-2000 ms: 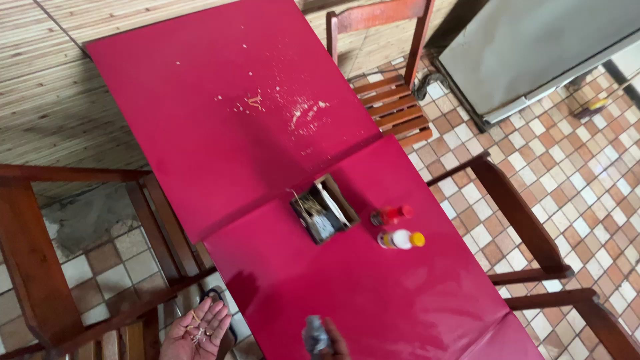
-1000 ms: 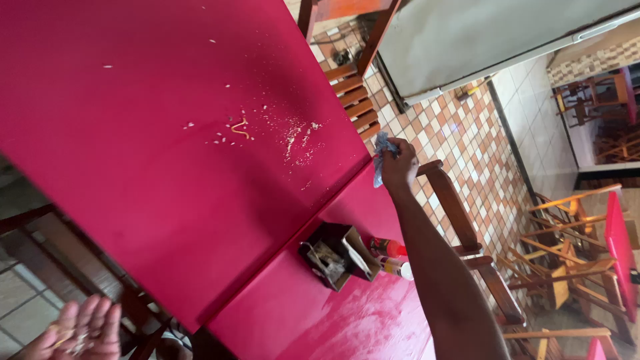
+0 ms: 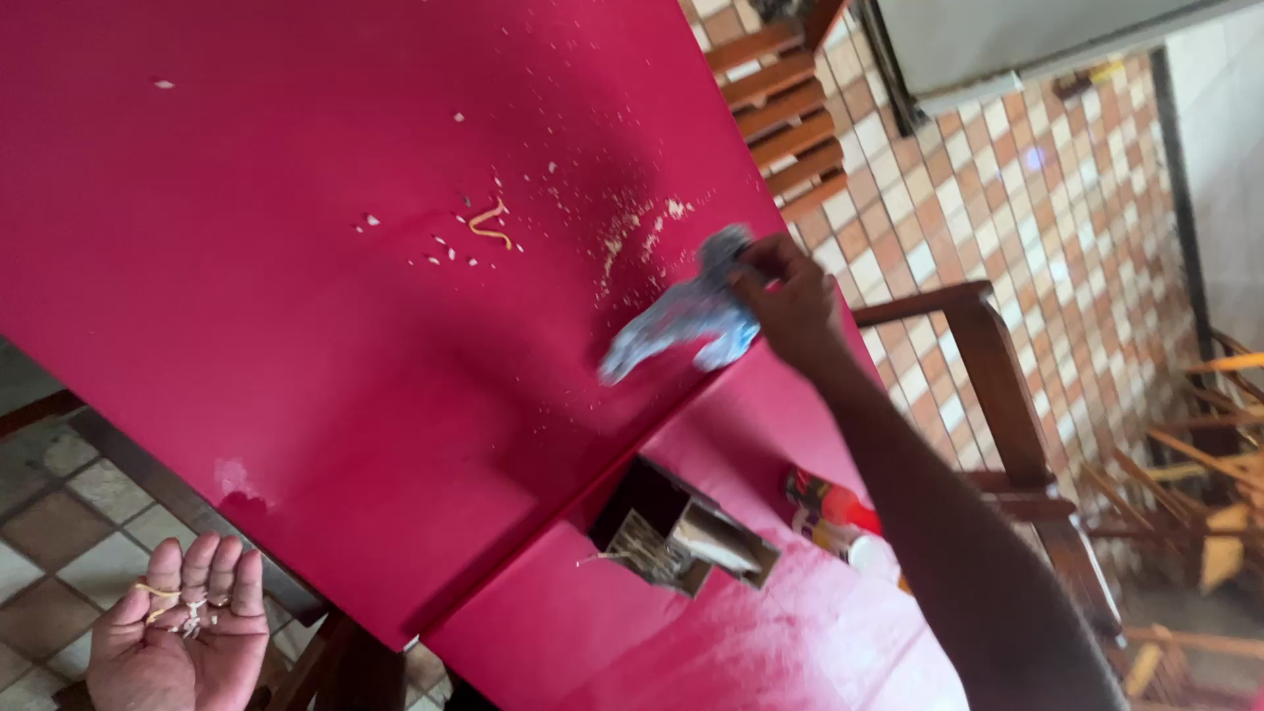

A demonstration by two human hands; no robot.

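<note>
My right hand (image 3: 785, 291) grips a grey-blue cloth (image 3: 681, 311) by one end over the red table (image 3: 326, 365), near the far right edge. Left of the cloth lie pale crumbs (image 3: 622, 237), scattered white bits and a curved yellowish food strand (image 3: 487, 225). My left hand (image 3: 188, 627) is palm up beyond the table's near left edge, fingers spread a little. White bits and yellowish strands rest loose on its palm.
A dark holder with sachets and toothpicks (image 3: 681, 533) stands by the table seam, beside a red-capped bottle (image 3: 834, 501) and a white-capped bottle (image 3: 854, 546). Wooden chairs (image 3: 1002, 385) flank the table. A grey appliance (image 3: 1027, 39) stands at the upper right.
My right hand has moved from the part of the table near the bottles to beside the crumbs, and the cloth now hangs more spread out. The view has shifted closer to the crumbs.
</note>
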